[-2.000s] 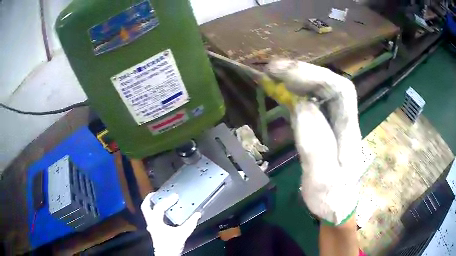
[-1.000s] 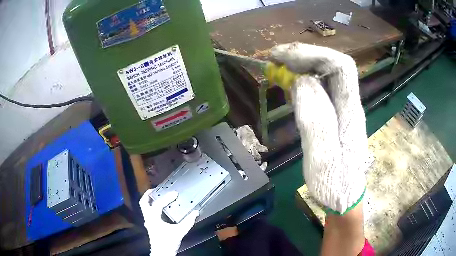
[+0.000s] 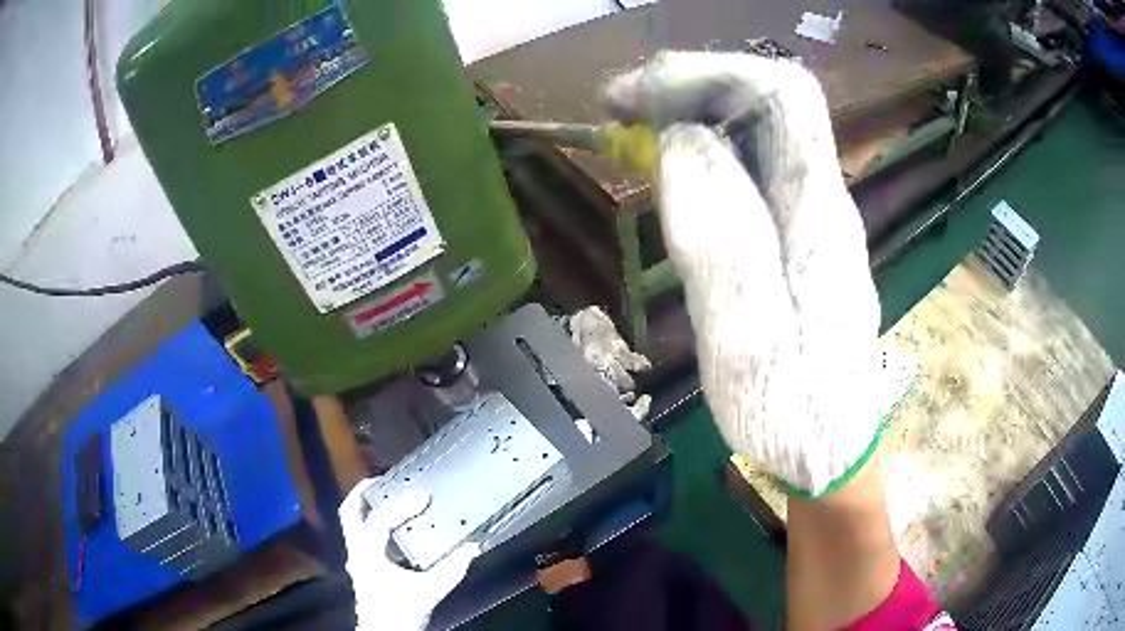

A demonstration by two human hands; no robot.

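A silver sheet-metal part with small dark holes lies tilted on the grey slotted machine table. My left hand, in a white knit glove, grips its near left end, thumb on top. The round steel tap chuck is over the part's far edge, under the green machine head; the tap's tip cannot be made out. My right hand, in a white glove with a green cuff, is raised on the right, closed around the feed lever at its yellow grip.
A stack of silver parts and a dark slim object are on a blue sheet at left. Plywood at right bears a small stack and larger stacks. Crumpled off-white gloves or rags lie behind the table. A brown workbench stands behind.
My right hand and the yellow grip have moved up and left in the picture. The view has shifted slightly. The part has turned a little under the chuck, and my left hand still holds it.
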